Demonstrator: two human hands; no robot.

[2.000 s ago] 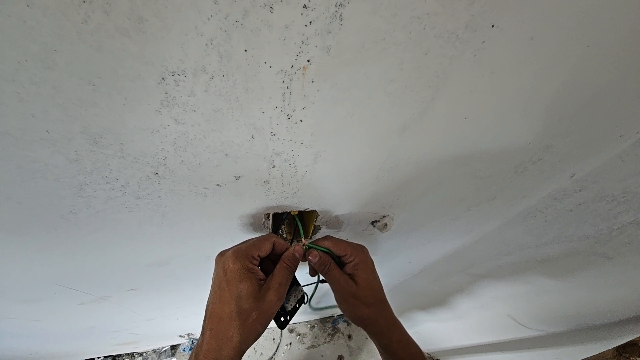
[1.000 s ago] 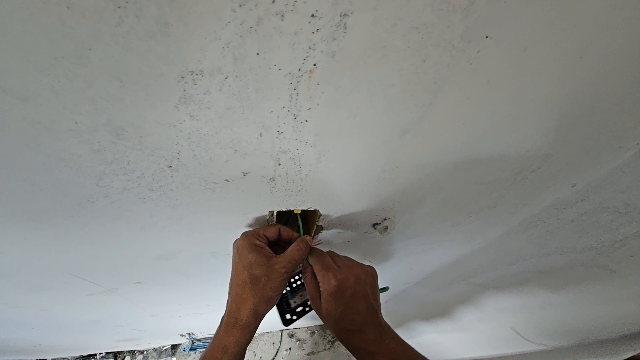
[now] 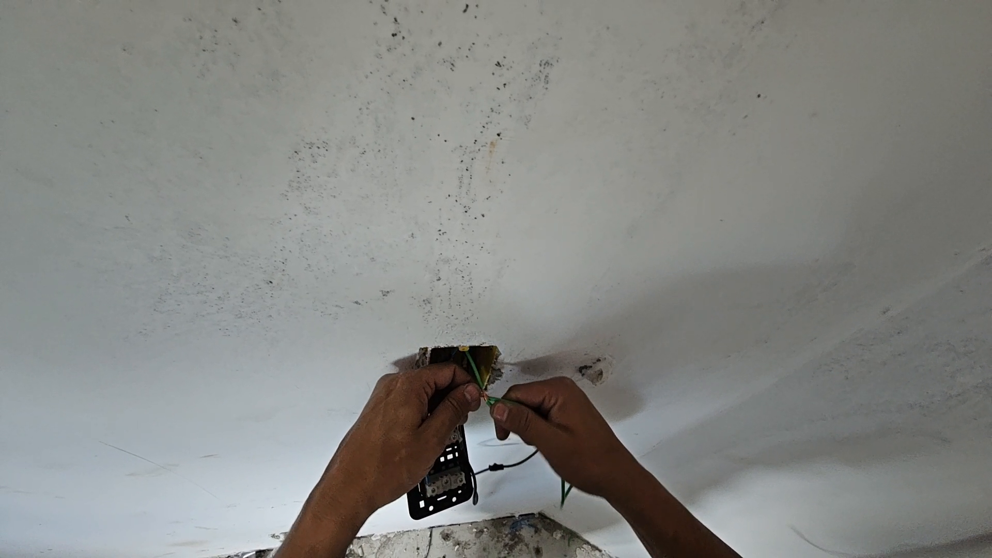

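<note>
My left hand [image 3: 411, 438] pinches a green wire [image 3: 475, 369] that comes out of a rectangular wall box [image 3: 490, 358] with yellow inner sides. Bare copper strands show at the fingertips. Just to the right, my right hand [image 3: 559, 430] grips another part of green wire [image 3: 491, 401], which meets the first at the copper; a green length also hangs below this hand. Below the box, partly behind my left hand, a black device mounting frame [image 3: 442, 484] with slots and screw terminals hangs tilted. A thin black wire [image 3: 515, 463] runs right from beside the frame.
The white wall [image 3: 620, 194] bears dark specks and stains. A small chipped hole [image 3: 595, 370] lies right of the box. Rough, unpainted masonry [image 3: 496, 537] shows along the bottom edge.
My hands, close together one second ago, are now slightly apart, with the joined copper strands visible between them. More of the black wire at the right of the frame shows.
</note>
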